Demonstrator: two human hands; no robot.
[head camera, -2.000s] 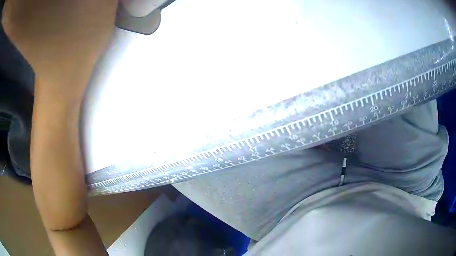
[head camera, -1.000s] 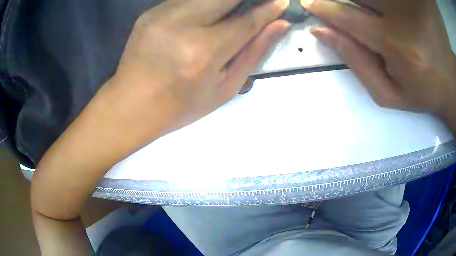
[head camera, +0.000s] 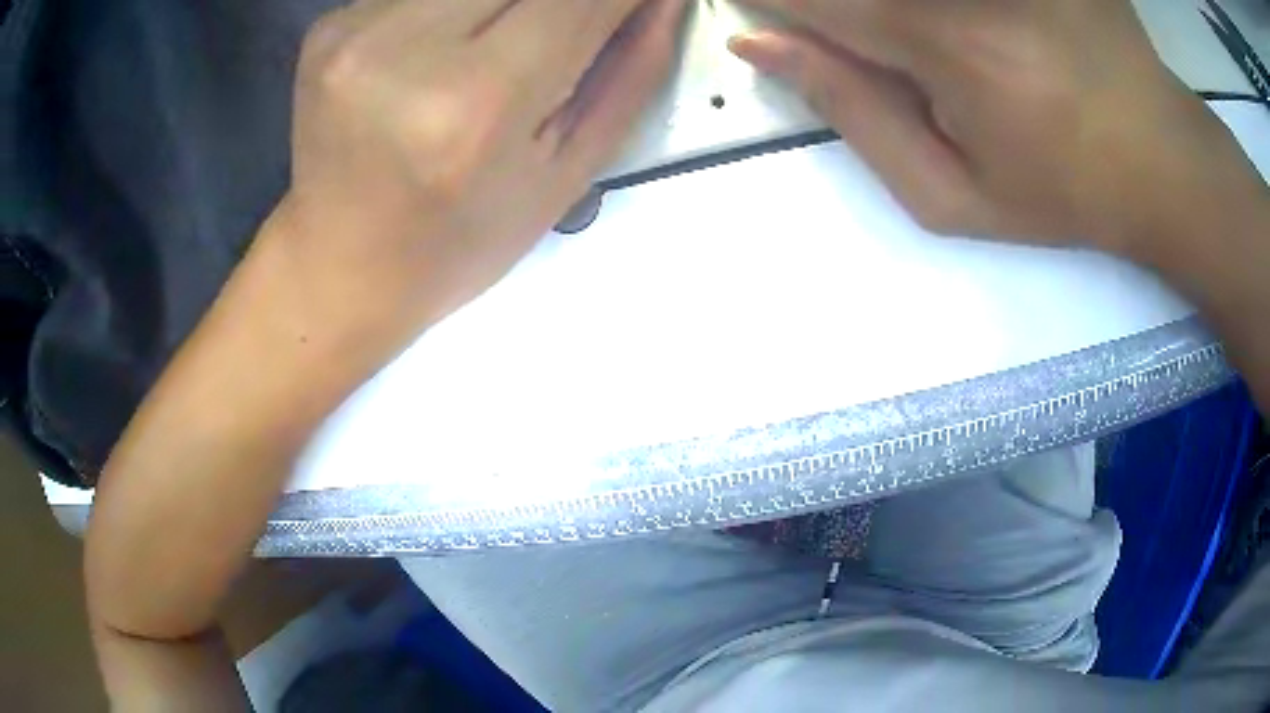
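Note:
My left hand (head camera: 460, 126) is at the upper left, its fingertips cut off by the top edge. My right hand (head camera: 947, 112) is at the top right of centre, its fingers bent toward the left hand's fingertips. What either hand holds is out of the picture. The dark grey garment (head camera: 153, 153) lies in a heap to the left of and behind my left hand. The pale needle plate cover (head camera: 717, 123) with a small dark hole shows between the hands, with a dark gap line along its front edge.
The white table (head camera: 669, 307) curves toward me, with a measuring tape strip (head camera: 780, 467) along its edge. Black snips (head camera: 1233, 42) lie at the top right corner. Light grey trousers (head camera: 585, 613) are below the edge, with a blue surface (head camera: 1170, 515) at the right.
The right hand has come into view since the first frame, and the garment shows more at left. Since the second frame, both hands and the plate cover sit further left and higher in view.

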